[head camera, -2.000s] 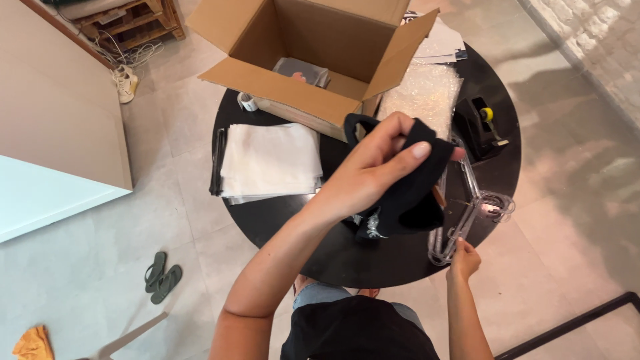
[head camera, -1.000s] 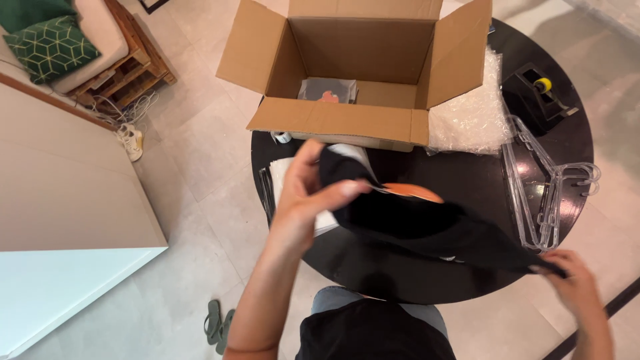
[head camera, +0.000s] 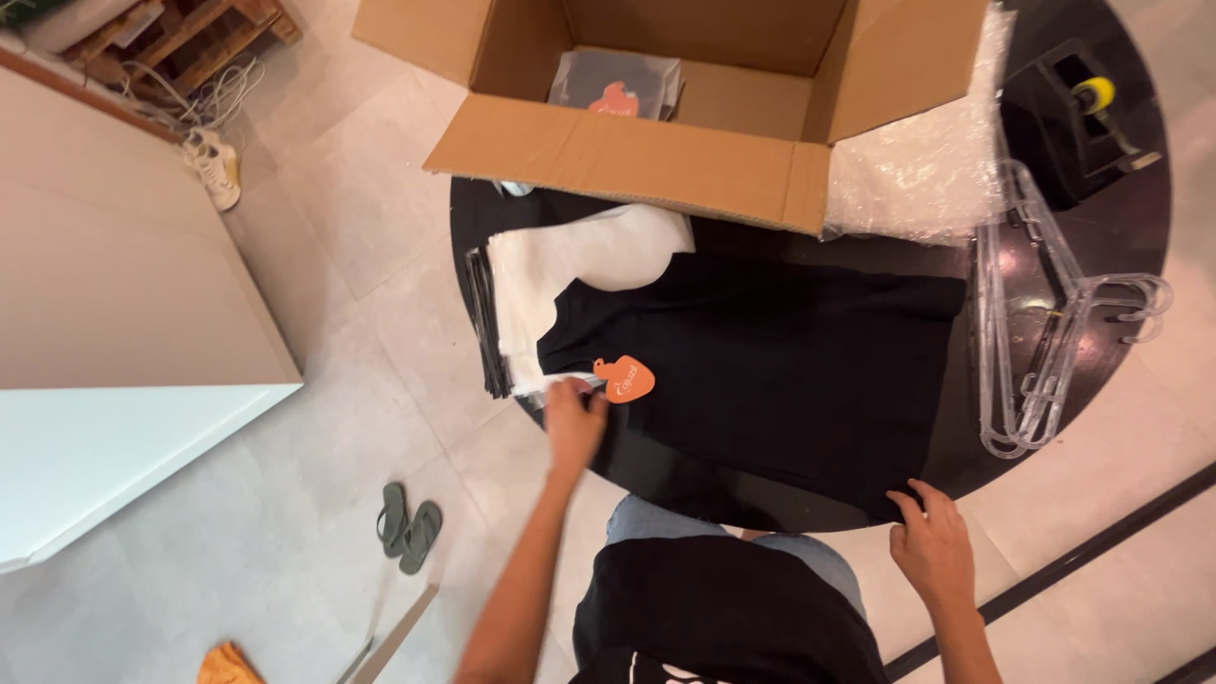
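Note:
A black sleeveless garment (head camera: 788, 361) lies spread on the round black table (head camera: 722, 480), partly over a stack of white bags (head camera: 532, 275). An orange hang tag (head camera: 630, 379) rests near its neck end. My left hand (head camera: 576, 423) is at the shoulder edge by the tag, its fingertips on or close to the cloth; whether they pinch it is unclear. My right hand (head camera: 929, 537) touches the near right corner of the hem, thumb and forefinger apart.
An open cardboard box (head camera: 636, 157) with a bagged item (head camera: 655, 81) inside stands at the back. Bubble wrap (head camera: 917, 176), a tape dispenser (head camera: 1069, 123) and clear plastic hangers (head camera: 1031, 323) are at the right. Flip-flops (head camera: 408, 530) lie on the floor.
The black garment, bunched in my left hand at first and then stretched between both hands, now lies flat on the table. My right hand was at the hangers two seconds ago.

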